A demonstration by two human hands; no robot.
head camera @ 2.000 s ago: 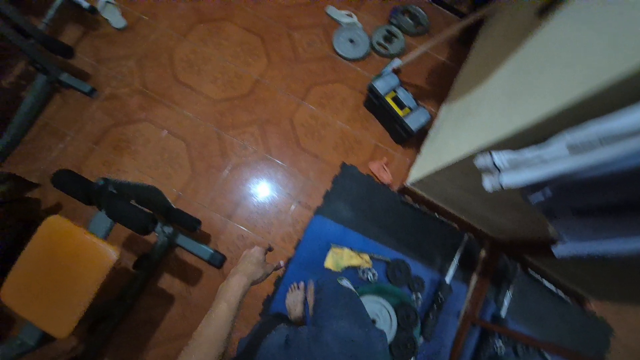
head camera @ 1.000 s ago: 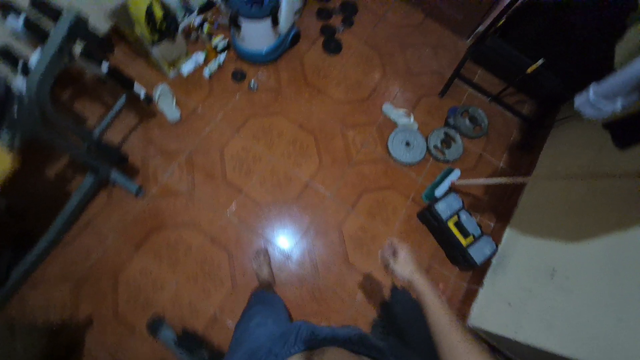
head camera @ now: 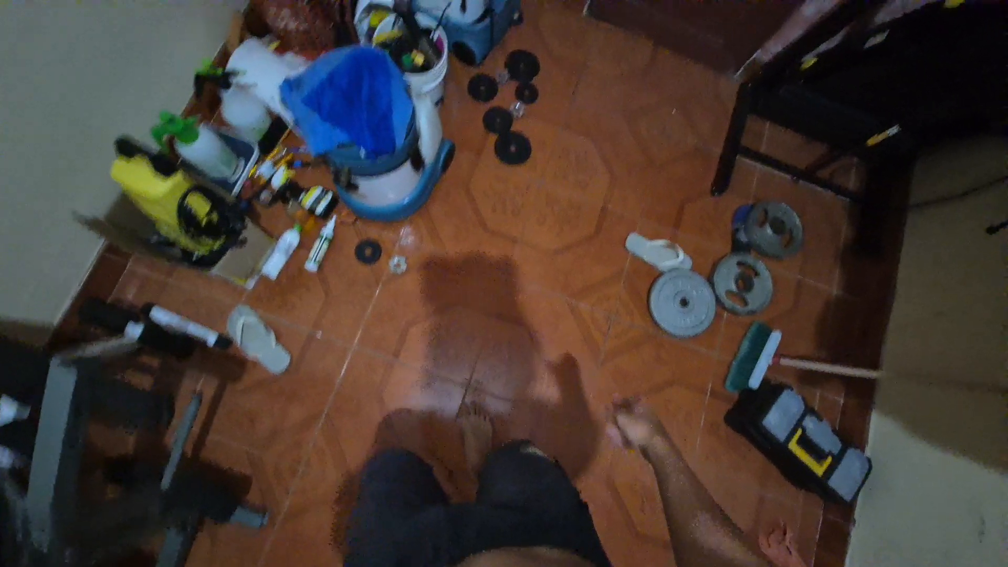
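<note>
My right hand (head camera: 632,423) hangs over the tiled floor, right of my knees, its fingers blurred; whether it holds anything cannot be told. My left hand is out of view. To the right of that hand lie a black and grey toolbox (head camera: 805,445) with a yellow handle and a green-bristled broom head (head camera: 754,357). Farther up, a grey weight plate (head camera: 682,302) lies beside a second plate (head camera: 743,283) with cut-out grips, a third plate (head camera: 774,229) and a pale flip-flop (head camera: 659,252). My bare foot (head camera: 475,429) shows between the dark shorts.
A blue and white wet vacuum (head camera: 386,185) with blue cloth on top stands upper left, near a yellow sprayer (head camera: 161,197) and bottles. Small black plates (head camera: 513,147) lie beyond. Another flip-flop (head camera: 258,339) and a grey metal frame (head camera: 55,449) are at left, a dark wooden stand (head camera: 728,142) at upper right.
The view has swung away from the blue mat and the orange-seated bench, bringing the vacuum and bottles into sight. The left hand seen two seconds ago is out of view.
</note>
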